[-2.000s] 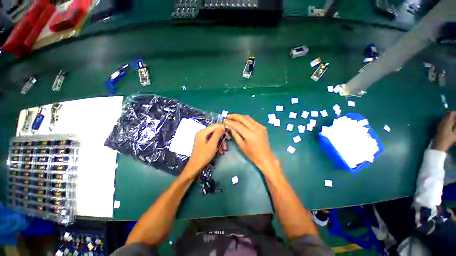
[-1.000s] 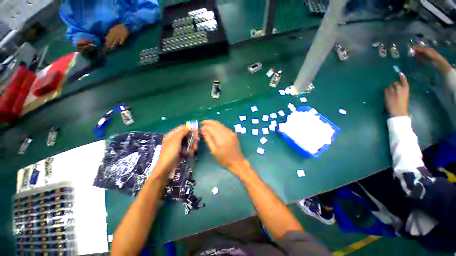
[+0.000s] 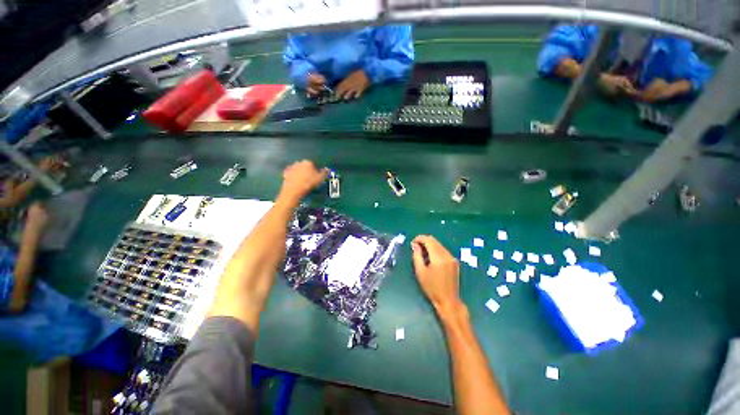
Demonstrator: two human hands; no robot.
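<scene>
My left hand [image 3: 300,180] is stretched forward to the row of small silver units, its fingertips beside one unit [image 3: 334,185]; whether it grips that unit is unclear. My right hand [image 3: 436,274] is just right of the bag mouth, fingers curled on a small black part [image 3: 423,254]. The crinkled bag of black parts [image 3: 312,251] lies between my arms with a white label [image 3: 350,261]. Loose black parts [image 3: 362,333] lie at its lower end. White pads [image 3: 517,256] are scattered right of my right hand, beside the heaped blue container [image 3: 548,318].
A clear blister tray [image 3: 154,275] rests on a white board [image 3: 247,212] at left. A black tray [image 3: 479,121] and red bins [image 3: 188,99] stand across the bench. A grey post [image 3: 657,170] crosses at right. People in blue smocks sit opposite; another person's arms show at left.
My hands were together at the bag mouth, with a unit between them one second ago. Now they are apart, the left reaching forward to the row of units. The view has shifted, showing more across the bench.
</scene>
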